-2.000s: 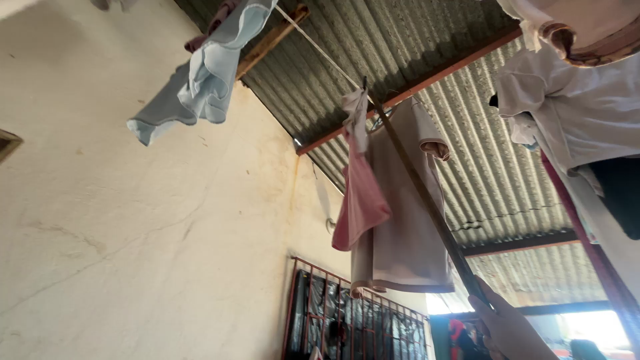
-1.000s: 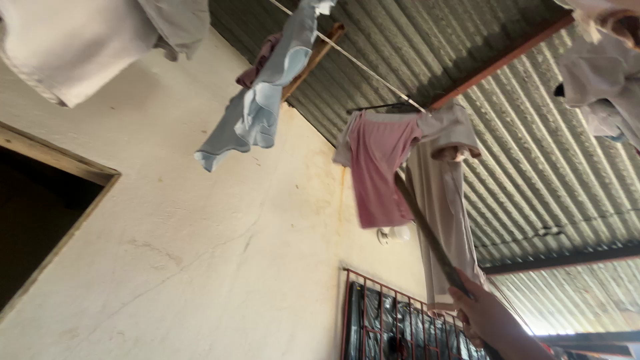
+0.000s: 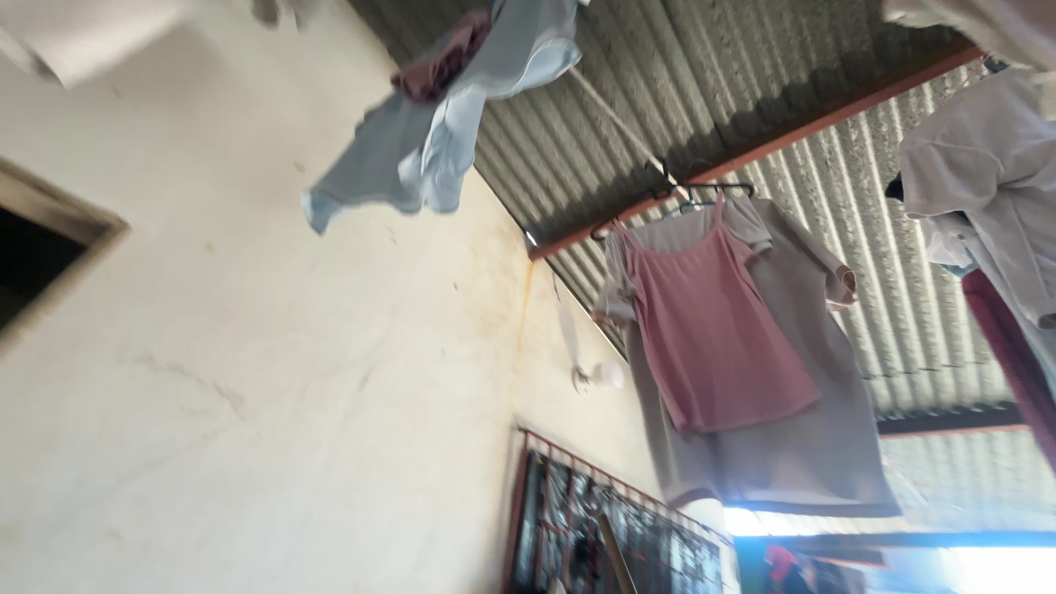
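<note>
A pink camisole (image 3: 714, 330) hangs by its straps from a dark hanger (image 3: 718, 191) on a rope line (image 3: 615, 115) under the roof. Behind it hangs a long greyish short-sleeved garment (image 3: 808, 396). The upper end of a wooden pole (image 3: 616, 554) with a metal hook at its tip shows at the bottom edge, below the garments and apart from them. A pale bit beside the pole may be a fingertip, but is too small to tell. Neither of my hands can be made out; the pole's lower part is out of frame.
A light blue garment (image 3: 445, 140) and a dark reddish cloth (image 3: 445, 62) hang at upper left. More clothes (image 3: 990, 165) hang at right. A plastered wall (image 3: 289, 371) with a framed opening (image 3: 62, 206), a barred window (image 3: 619, 511), a lamp (image 3: 606, 375) and a red roof beam (image 3: 825, 120) surround them.
The pole has come down from beside the pink camisole to the bottom edge. The hand on it has left the view. The camisole now hangs spread out, facing the camera.
</note>
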